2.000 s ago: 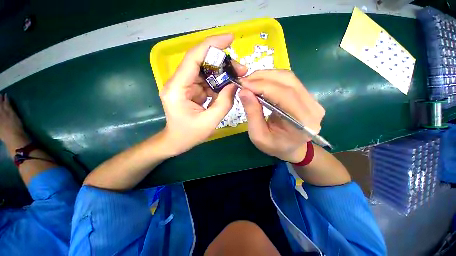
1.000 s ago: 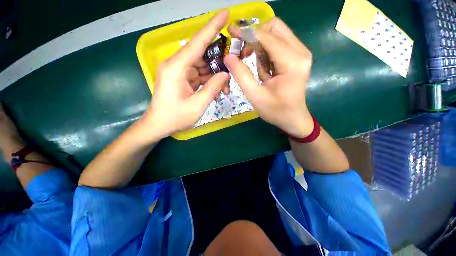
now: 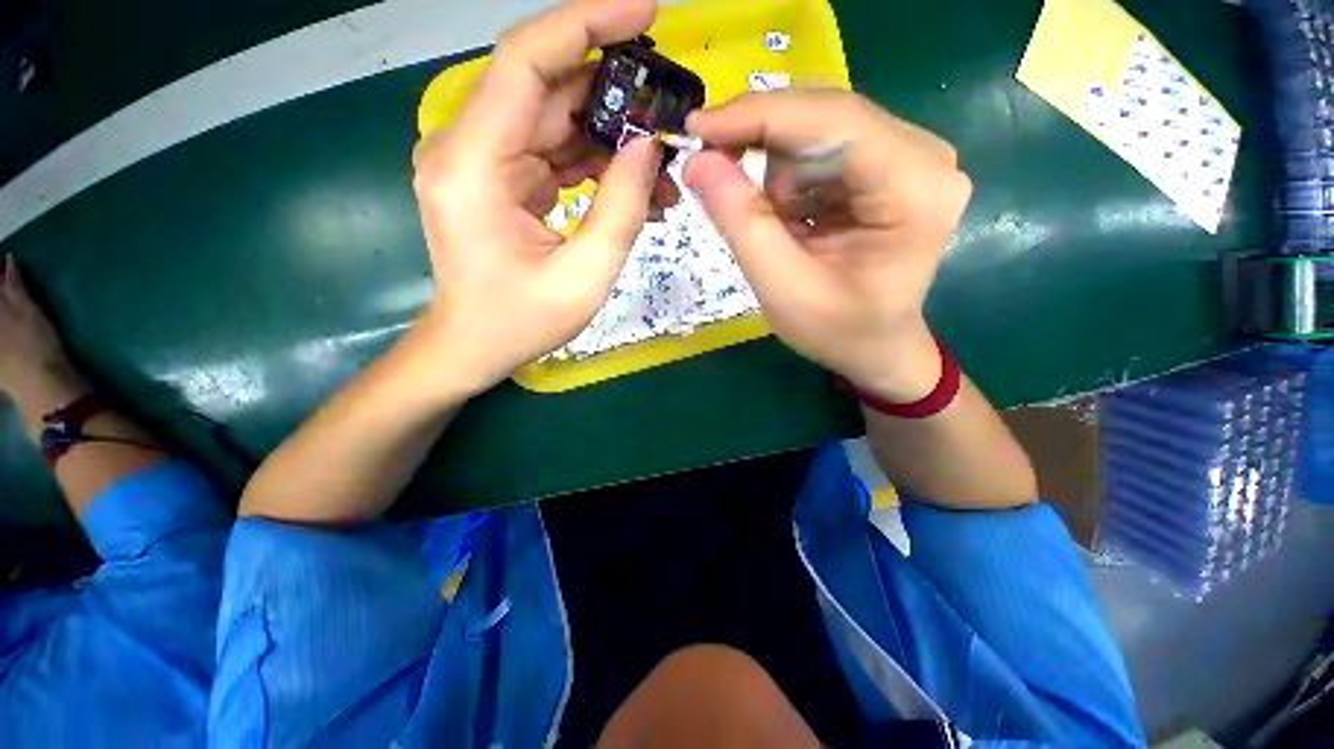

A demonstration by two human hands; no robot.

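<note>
My left hand (image 3: 534,205) holds a small black electronic unit (image 3: 639,97) upright between thumb and fingers, its open side with circuit board facing me. My right hand (image 3: 827,220) is beside it. Its thumb and index finger pinch a small white and yellow piece (image 3: 682,141) at the unit's lower right edge. The tweezers (image 3: 816,166) show only as a blurred grey end between the right fingers. Below the hands, a yellow tray (image 3: 644,366) holds a heap of small white pieces (image 3: 680,278) with blue marks.
A yellow and white label sheet (image 3: 1134,103) lies right of the tray. A wire spool (image 3: 1296,297) and clear blister trays (image 3: 1207,468) are at the far right. A white rail (image 3: 278,103) runs behind the green bench. Another person's arm (image 3: 66,410) is at the left.
The tweezers, pointed at the unit two seconds ago, are now tucked in my right fingers. The silver-white block seen at the unit has turned edge-on or moved, and the unit's open inside shows.
</note>
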